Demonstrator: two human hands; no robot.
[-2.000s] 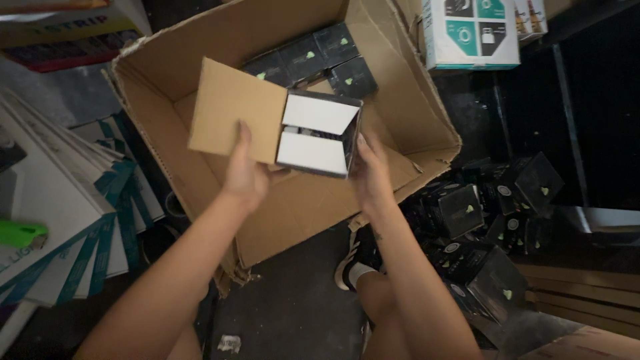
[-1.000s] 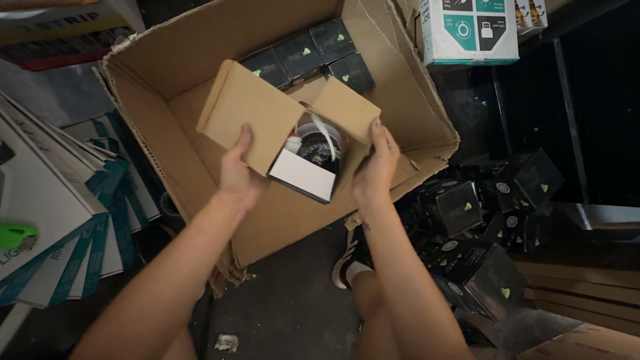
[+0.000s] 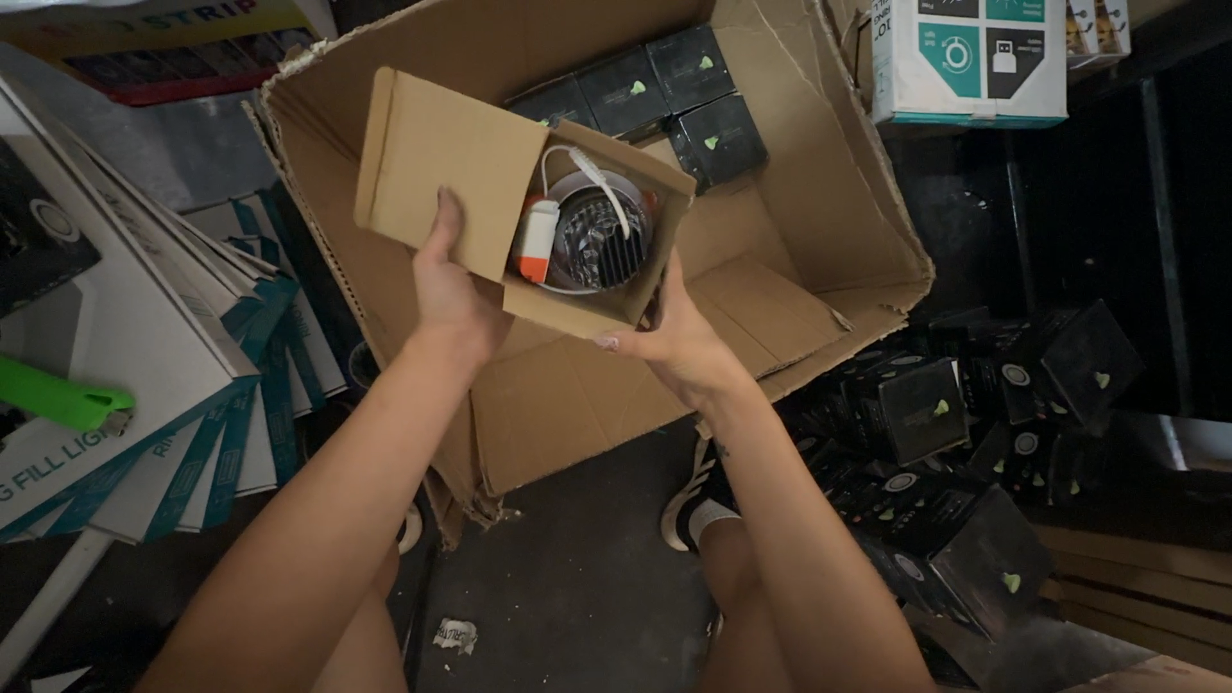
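My left hand grips an unfolded small carton at its lid flap, the thumb on the brown inner side. My right hand supports the carton's lower right side. In it lie a round downlight with black heat-sink fins, a white cable with a plug connector and a white and orange driver. The carton is above a large open cardboard box, where several small black boxes stand at the far side.
Several black boxes are heaped on the right. Flat white and teal boxes fan out at left, with a green-handled tool on top. A white and teal box stands at upper right. A paper scrap lies on the floor.
The white flaps that covered the small carton's opening have been folded away, and the downlight inside has come into view. Both hands have stayed on the carton and tilted it.
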